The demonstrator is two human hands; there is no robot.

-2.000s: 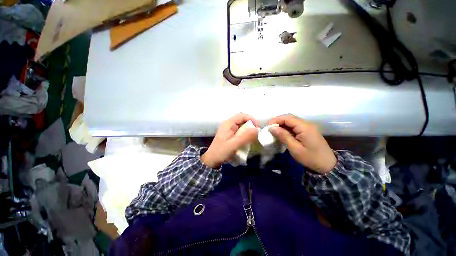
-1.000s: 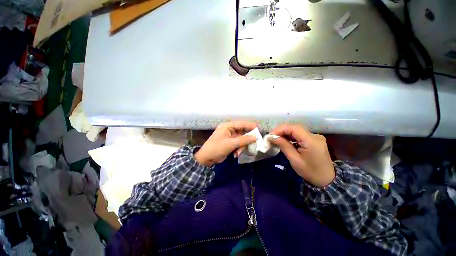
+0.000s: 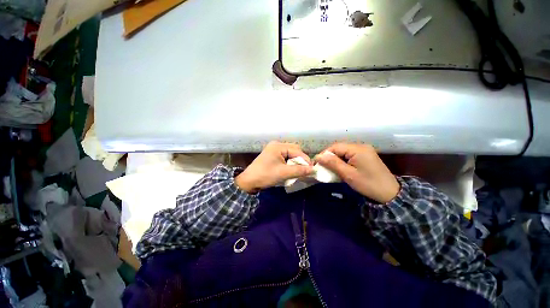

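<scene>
A small white cloth piece (image 3: pixel 324 174) is pinched between both hands, just in front of the table's front edge and above the lap. My left hand (image 3: pixel 271 166) holds its left part between thumb and fingers. My right hand (image 3: pixel 360 170) holds its right part, with the fingertips of both hands almost touching. The fingers hide much of the piece. Its lower corner hangs below my left fingertips.
The pale table (image 3: pixel 199 78) carries the machine bed (image 3: pixel 386 48), with a white scrap (image 3: pixel 416 19) and a dark brown patch (image 3: pixel 361 19) on it. Black looped shears or cable (image 3: pixel 497 60) lie right. Orange-brown card (image 3: pixel 148 13) is upper left. Cream cloth (image 3: pixel 157 186) hangs below the edge.
Both hands stay at the table edge. The fingertips have closed in on the white piece, so less of it shows. The table and machine bed have shifted up in view.
</scene>
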